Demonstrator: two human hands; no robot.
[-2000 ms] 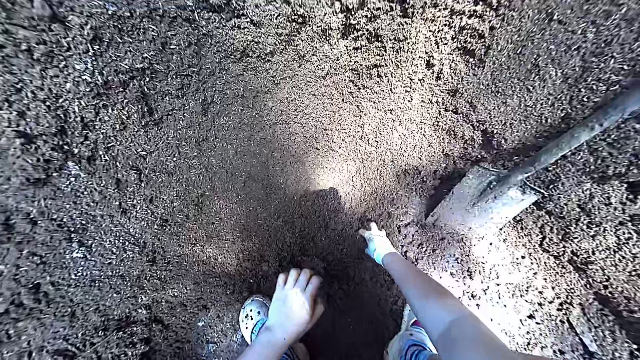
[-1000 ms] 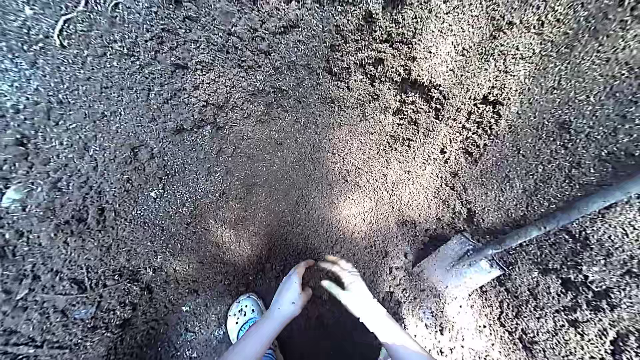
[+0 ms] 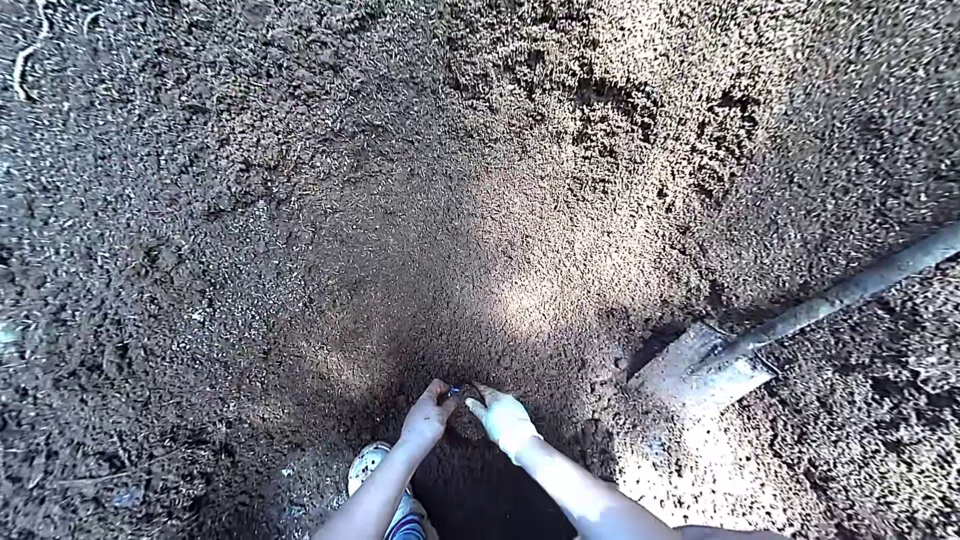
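Note:
Low in the head view, my left hand (image 3: pixel 429 412) and my right hand (image 3: pixel 501 415) are close together over dark loose soil (image 3: pixel 420 300). The left fingertips pinch a small blue thing (image 3: pixel 454 391), too small to name. The right fingers are curled at a small dark curved thing (image 3: pixel 472 391) beside it; whether they grip it I cannot tell. To the right of my hands a shovel's metal blade (image 3: pixel 701 371) lies on the soil, its long handle (image 3: pixel 855 289) running up to the right edge.
My left shoe (image 3: pixel 367 466), spotted with dirt, stands beside the left forearm. Rough clumps of soil surround the smoother patch ahead. A pale root or twig (image 3: pixel 30 56) lies at the far upper left. Bright sun patches fall around the shovel blade.
Two seconds ago my hands were apart, the right reaching to the soil; they then came together around dark soil. Now the small blue thing shows at the left fingertips.

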